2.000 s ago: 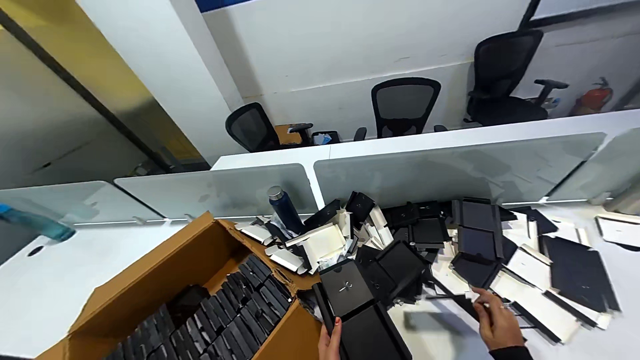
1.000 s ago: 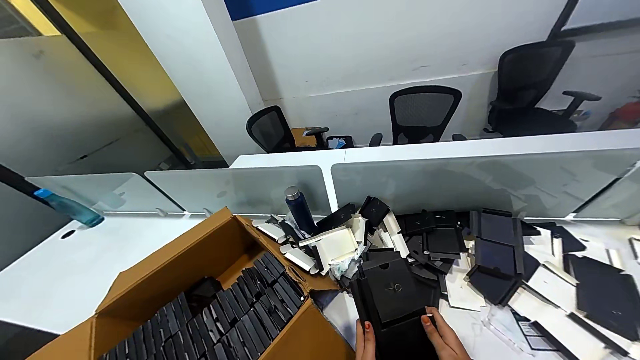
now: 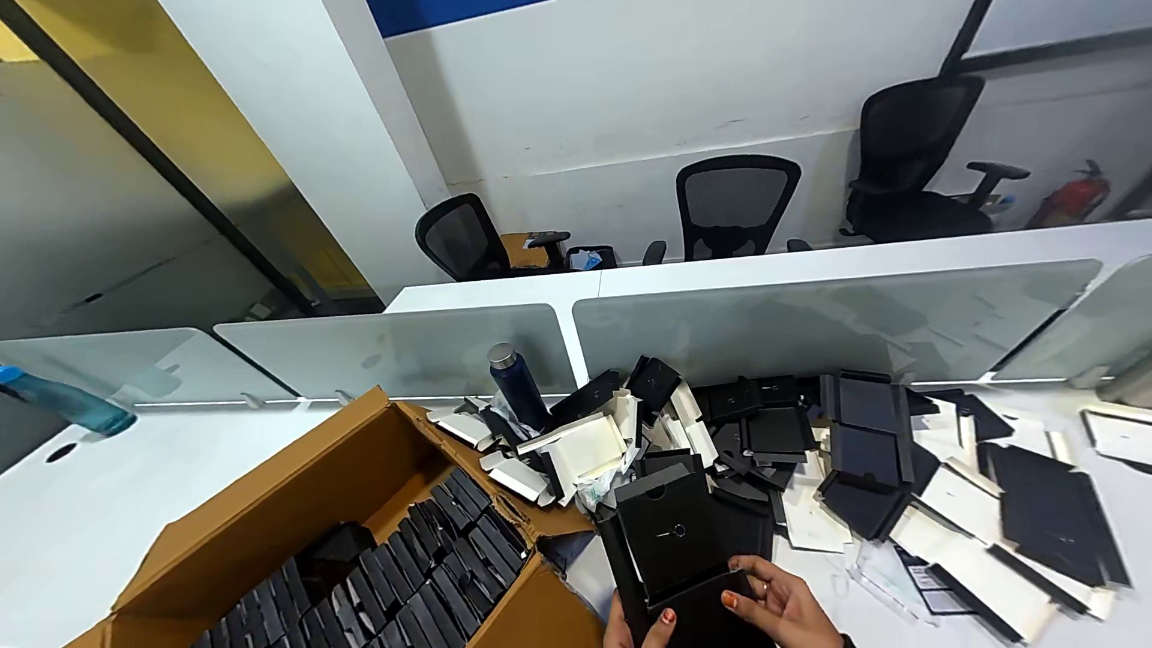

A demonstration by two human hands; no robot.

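Observation:
A black cardboard box (image 3: 668, 531) with a small printed mark lies at the bottom centre, its panels partly unfolded. My left hand (image 3: 637, 628) holds its lower left edge, thumb on top. With thumb and fingers, my right hand (image 3: 781, 605) grips a black panel at the lower right of the same box. To the left stands a large brown carton (image 3: 270, 490) holding rows of thin black boxes (image 3: 396, 585). Torn black and white box pieces (image 3: 585, 450) are heaped just behind my hands.
A dark blue bottle (image 3: 519, 387) stands behind the heap, and a teal bottle (image 3: 72, 403) lies at far left. Flattened black and white cardboard pieces (image 3: 1048, 508) spread over the right side. Frosted partitions (image 3: 837, 315) line the desk's back edge; office chairs (image 3: 738, 202) stand beyond.
Two seconds ago my right hand was farther right, off the box; now it grips a panel of it. Since one second ago, the box's lower panel has been lifted and my right hand has shifted onto it.

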